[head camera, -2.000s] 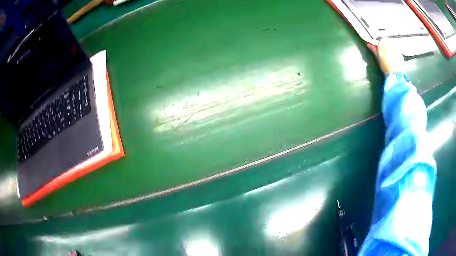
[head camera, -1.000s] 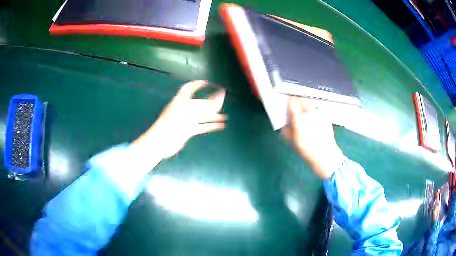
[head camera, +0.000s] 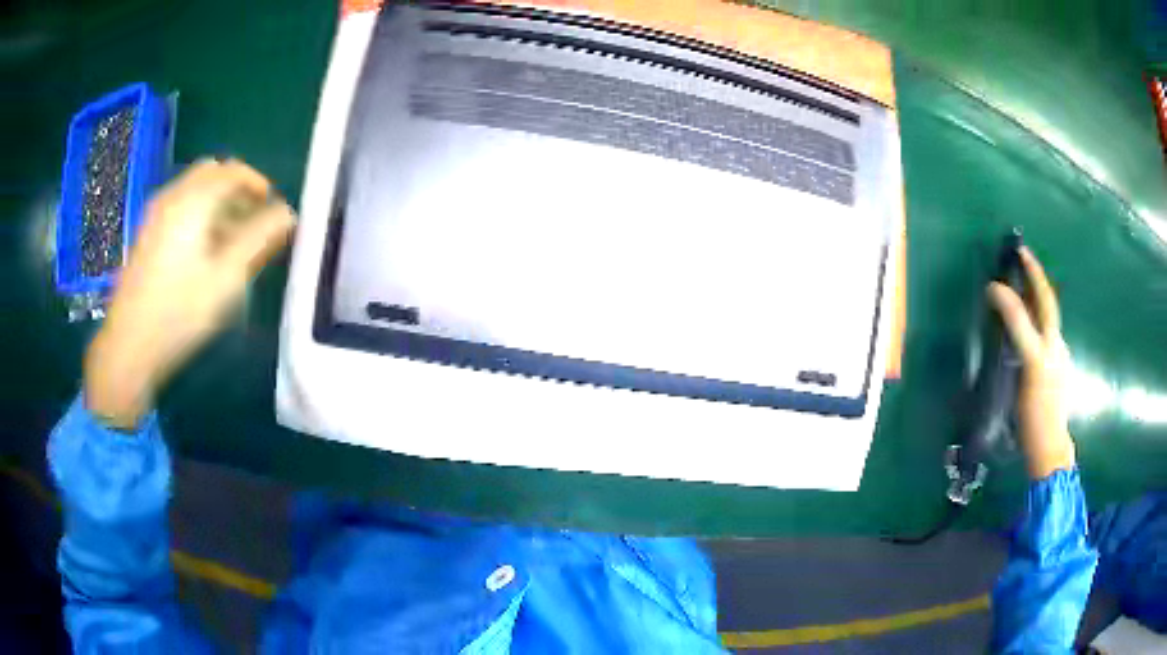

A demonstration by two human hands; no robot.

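A laptop lies with its silver-grey bottom cover point(head camera: 614, 243) up, vent grille at the far side, on a white foam sheet point(head camera: 576, 441). My left hand point(head camera: 186, 275) is blurred, fingers curled with the tips close together, between the blue screw tray point(head camera: 158, 154) and the laptop; whether it holds a screw I cannot tell. My right hand point(head camera: 1039, 346) is at the right of the laptop, its fingers around the black electric screwdriver point(head camera: 988, 384), whose tip points away from me. Neither hand touches the laptop.
An orange-red backing board point(head camera: 819, 49) shows under the sheet at the far and right edges. Small screws fill the blue tray. A black cord point(head camera: 932, 531) runs near the bench's front edge. Another blue sleeve point(head camera: 1133, 550) is at the lower right.
The laptop now lies in front of me, bottom cover up. My left hand has moved left beside the tray. My right hand has left the laptop and taken hold of the screwdriver.
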